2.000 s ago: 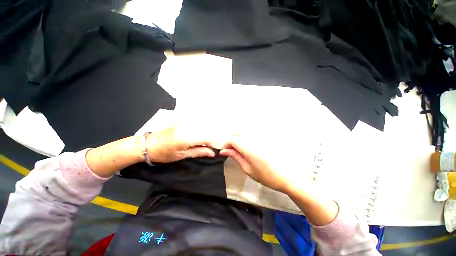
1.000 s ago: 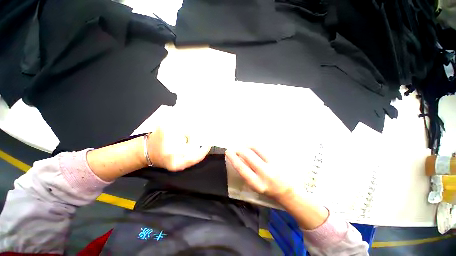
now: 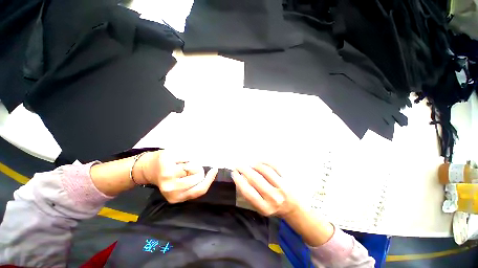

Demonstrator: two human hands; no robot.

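A black cut panel (image 3: pixel 223 192) lies at the table's near edge and hangs over the lap. A narrow greyish band of its upper rim (image 3: pixel 224 175) shows between the fingertips. My left hand (image 3: pixel 183 178) pinches this rim from the left with thumb and fingers, and covers the panel's left part. My right hand (image 3: pixel 262 189) has its fingertips on the rim's right end, close to the left fingertips. The panel's lower part is hard to tell from the dark apron (image 3: pixel 194 241).
A black panel pile (image 3: pixel 105 94) lies at left and another (image 3: pixel 325 68) at far right on the white table (image 3: pixel 251 125). Black strips (image 3: pixel 444 125) dangle at far right. Orange (image 3: pixel 455 172) and yellow (image 3: pixel 466 194) spools or containers stand at the right edge. A blue object (image 3: pixel 335 246) is below the table.
Both hands have moved down towards the lap with the panel's rim. The left fingers are now turned to a clear pinch. Less of the panel shows below the hands.
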